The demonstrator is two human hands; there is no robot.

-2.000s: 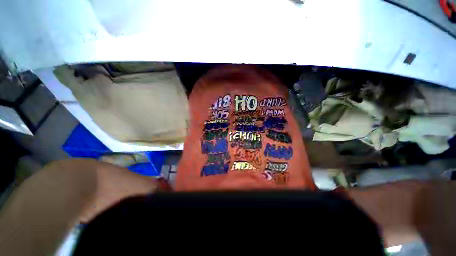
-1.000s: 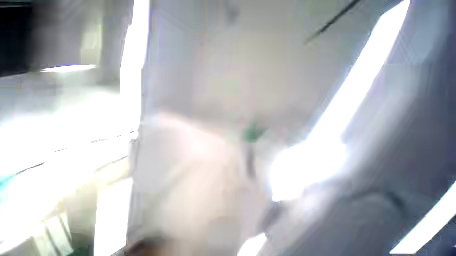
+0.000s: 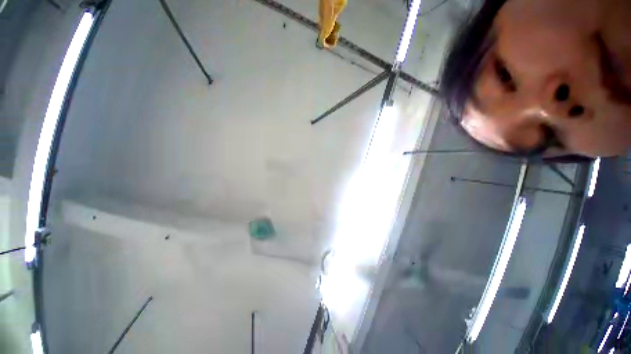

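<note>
The view faces up at a pale ceiling (image 3: 207,159). Neither my left hand nor my right hand is in the picture. No cloth panel, machine or table shows. A person's head (image 3: 546,76) fills the upper right corner, close to the camera and cut off by the edge.
Lit tube lights (image 3: 59,124) hang at the left, and a very bright one (image 3: 360,200) runs through the middle. More tubes (image 3: 498,269) are at the right. A yellow-orange item (image 3: 331,24) hangs at the top. A green, blurred ceiling fan hub (image 3: 262,229) is left of centre.
The view has turned from the white table edge, orange printed garment and beige cloth, through a blurred sweep, up to the ceiling. A person's head now shows at the upper right.
</note>
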